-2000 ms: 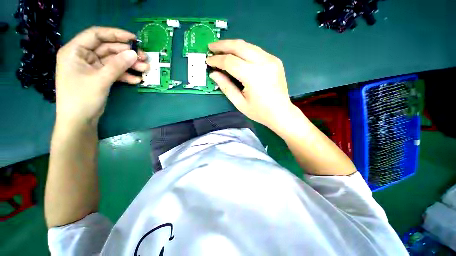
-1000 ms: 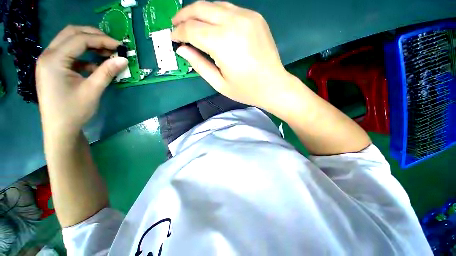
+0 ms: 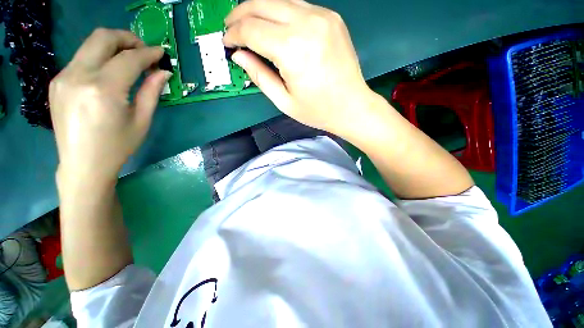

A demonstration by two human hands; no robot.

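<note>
A green circuit board panel [image 3: 182, 97] with two matching boards lies on the dark green mat, its top edge cut off by the picture. My left hand [image 3: 102, 96] is at the left board, thumb and forefinger around a small black part [image 3: 166, 62] over the board's white block. My right hand [image 3: 301, 61] is at the right board, with a dark part [image 3: 228, 52] between its fingertips beside the white block [image 3: 213, 61]. The fingers hide most of that part and the board's right edge.
A heap of black parts [image 3: 27, 61] lies at the far left of the mat [image 3: 410, 38]. Right of the table are a red stool [image 3: 477, 122] and a blue tray [image 3: 505, 128] filled with close rows. At lower left, grey fabric [image 3: 25, 275] shows beside something red.
The camera view has shifted, so panel and heap appear further up and left than two seconds ago. My left hand has moved from the left board's edge onto it with the black part.
</note>
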